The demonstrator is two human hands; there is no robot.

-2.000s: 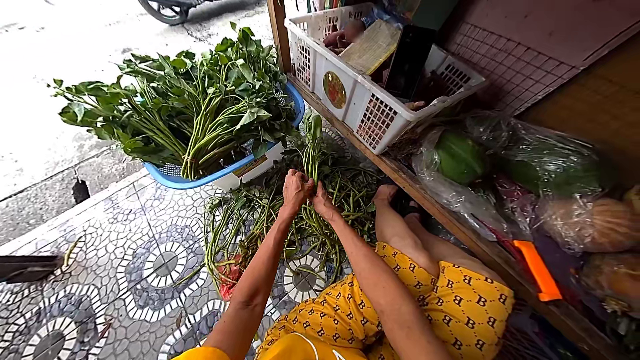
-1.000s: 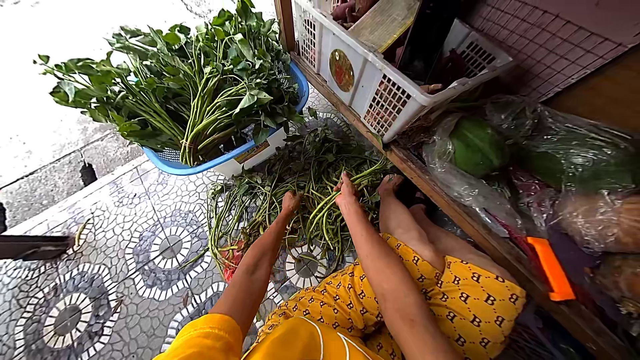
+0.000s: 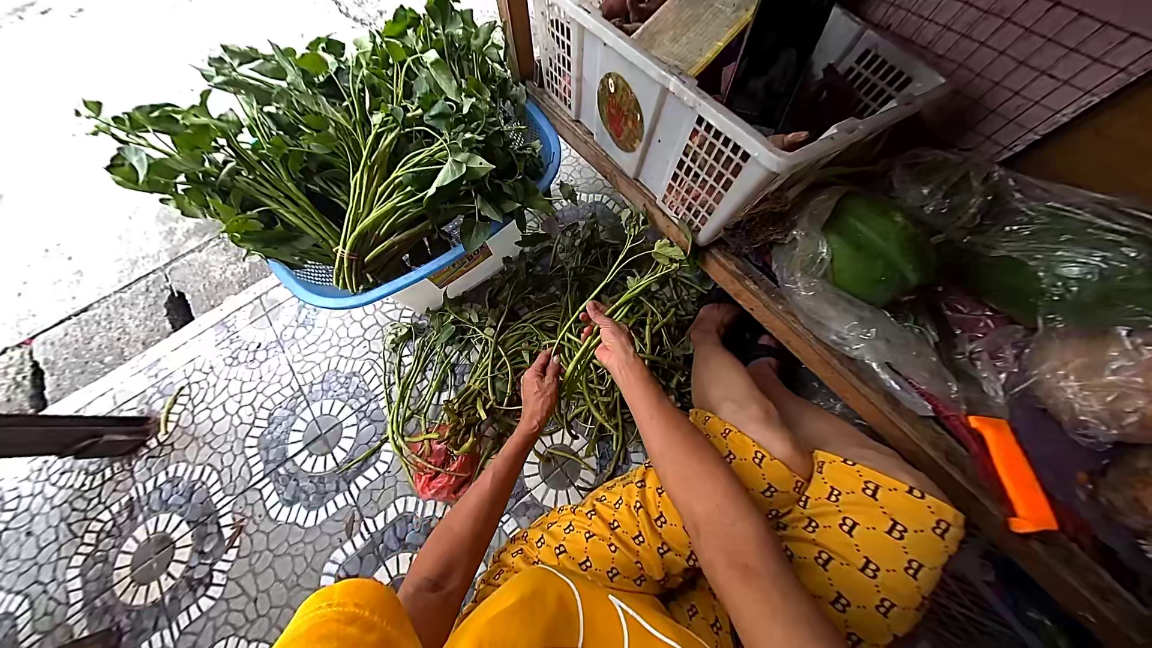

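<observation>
My right hand (image 3: 612, 340) grips a few long green stems (image 3: 627, 259) of a leafy vegetable, their leaves pointing up and away. Beside it, my left hand (image 3: 540, 389) has its fingers bent near the lower stems; whether it holds any is unclear. Both hands are above a loose heap of leafy stalks (image 3: 495, 346) on the mosaic-patterned tile floor. A blue plastic basket (image 3: 337, 297) at the upper left holds large leafy bunches (image 3: 369, 171), one tied near its stem ends. A red plastic bag (image 3: 443, 468) lies partly under the heap.
A wooden ledge (image 3: 765, 306) runs diagonally at the right, with a white perforated crate (image 3: 666, 117) on it. Green produce (image 3: 877, 247) in clear plastic and an orange handle (image 3: 1015, 475) lie beyond the ledge. A dark bar (image 3: 72, 436) juts in at the left.
Two seconds ago both hands were together on a bunch of stems. One second ago they were apart over the heap; now they are closer together, with stems raised in the right hand.
</observation>
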